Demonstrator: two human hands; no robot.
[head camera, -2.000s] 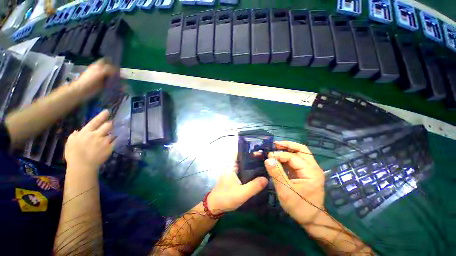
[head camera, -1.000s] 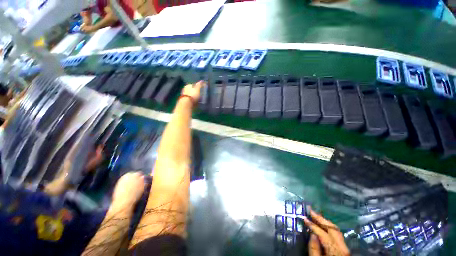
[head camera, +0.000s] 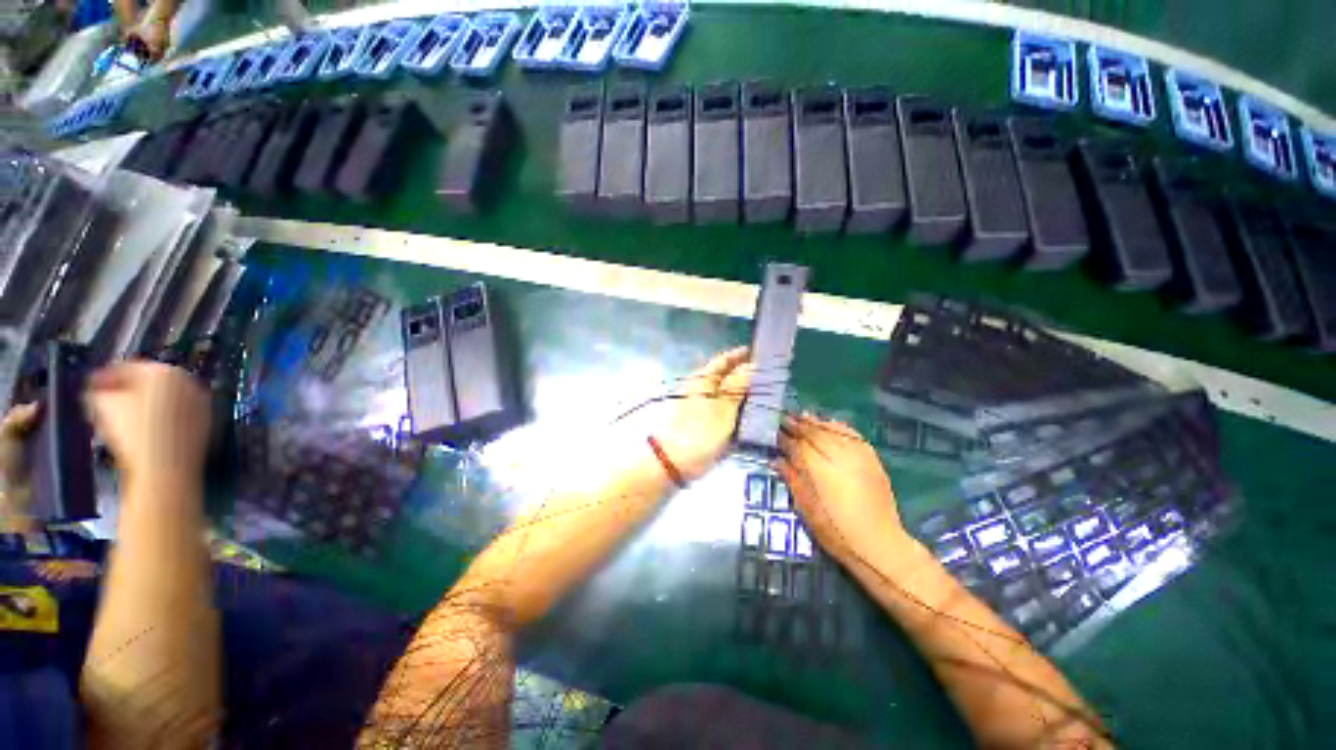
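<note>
My left hand (head camera: 706, 415) holds a dark grey housing (head camera: 774, 349) by its left side. The housing stands lengthwise away from me, its small window at the far end. My right hand (head camera: 832, 476) is at the housing's near right corner, beside a die-cut sheet (head camera: 777, 536) with a grid of small rectangles. The sheet lies on the table just below the housing. Whether the right fingers grip the housing, the sheet or a small pad cannot be told.
Housings (head camera: 850, 161) stand in a row beyond the pale edge strip (head camera: 586, 276), blue frames (head camera: 1121, 85) behind. Two housings (head camera: 472, 359) lie left. Spare sheets (head camera: 1048, 506) fan out at right. A neighbour's hand (head camera: 154, 418) works at far left by a sheet stack (head camera: 125, 264).
My left hand has come back from the housing row and now holds a housing over the table. My right hand has moved to its near end. The view has shifted down.
</note>
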